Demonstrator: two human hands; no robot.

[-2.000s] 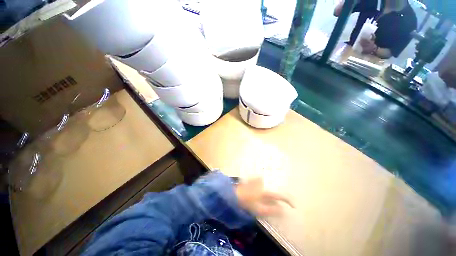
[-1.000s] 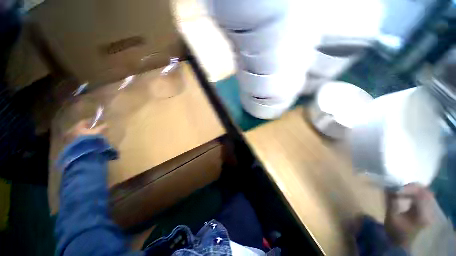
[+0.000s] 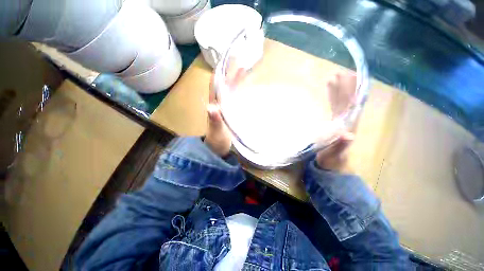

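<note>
A clear outer pot (image 3: 362, 69) with a shiny round rim is held between my two hands above the cardboard sheet. Its inside shows bright and overexposed, so I cannot tell whether a white pot sits in it. My left hand (image 3: 218, 122) grips its left side, fingers seen through the clear wall. My right hand (image 3: 339, 140) grips its right side, with the thumb near the rim. A white pot (image 3: 228, 26) stands on the sheet just behind and left of the clear pot.
Nested white pots (image 3: 132, 47) lean at the upper left. Clear containers (image 3: 55, 119) stand on a closed carton (image 3: 69, 185) at left. The cardboard sheet (image 3: 403, 174) carries a round clear object (image 3: 469, 172) at far right. A green surface (image 3: 408, 45) runs behind.
My left hand has moved from the clear containers at left to the centre. My right hand, earlier holding a white pot at right, is now at the centre too. Both hold the clear pot.
</note>
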